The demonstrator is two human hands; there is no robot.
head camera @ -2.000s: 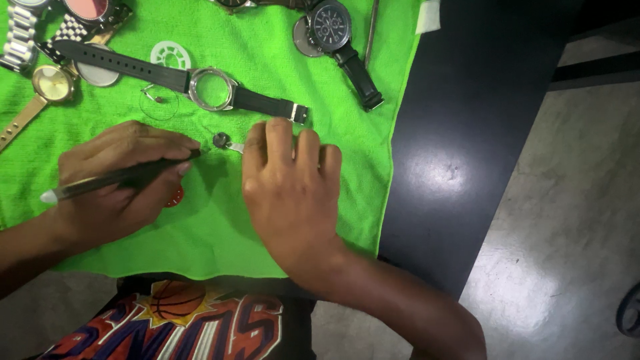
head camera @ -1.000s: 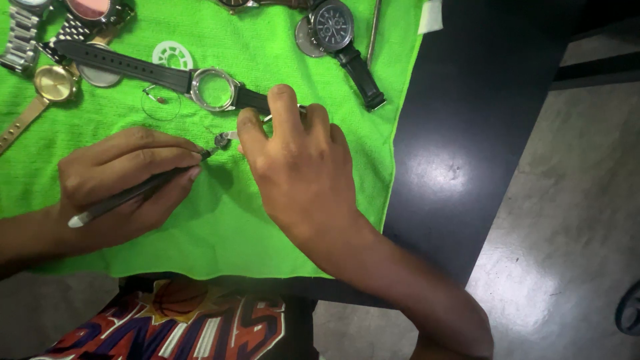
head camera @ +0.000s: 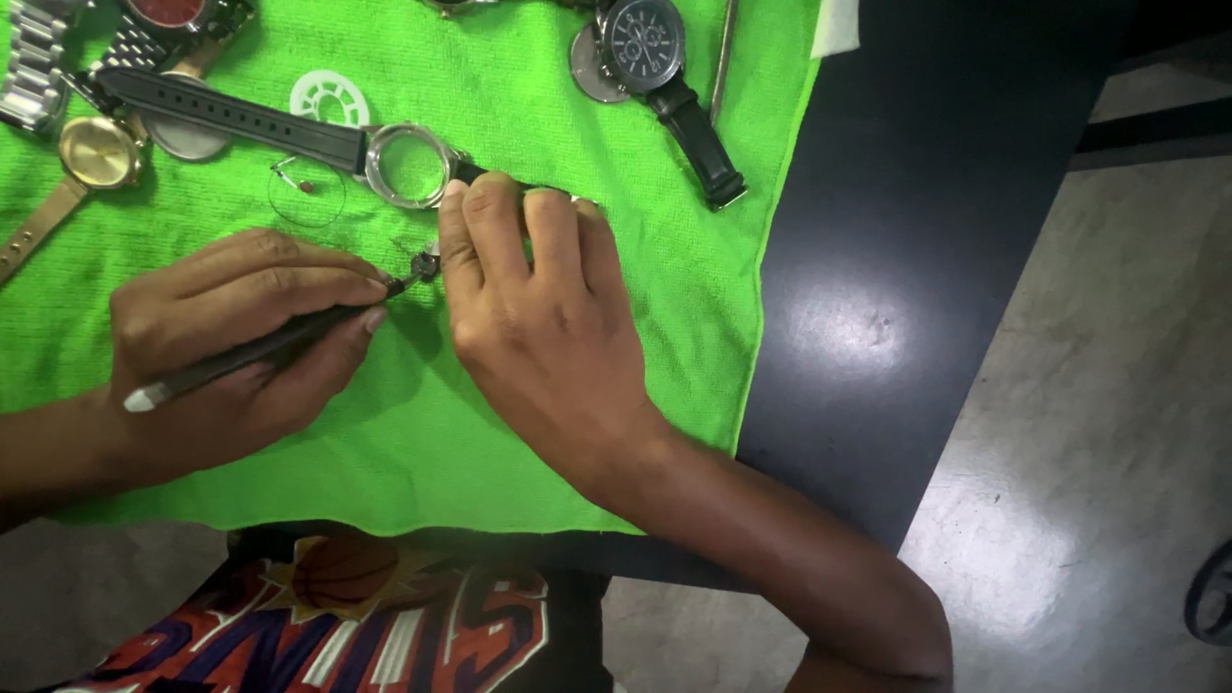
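My left hand [head camera: 241, 332] is closed around a slim dark pen-like tool [head camera: 245, 356], its pale end toward the lower left. The tool's tip touches or nearly touches a small dark round watch part [head camera: 423, 267]. My right hand [head camera: 544, 298] rests just right of that part, fingers curled down; a light sliver shows by its index finger, and what the fingertips hold is hidden. Directly above, an open watch case [head camera: 409, 166] with a black strap [head camera: 236, 120] lies across the cloth, partly behind my right fingers. A thin clear ring [head camera: 306, 192] with a tiny red piece lies left of the case.
A green cloth [head camera: 462, 462] covers much of the black table [head camera: 866, 241]. A white spoked ring [head camera: 330, 99] lies above the strap. At the upper left are a gold watch [head camera: 99, 154] and several others. A black chronograph [head camera: 643, 43] and a thin metal rod [head camera: 724, 58] are at the upper right.
The tool in my left hand has swung to a different slant, its tip now at the small dark part. My right hand has shifted a little upward, with its fingers over the strap.
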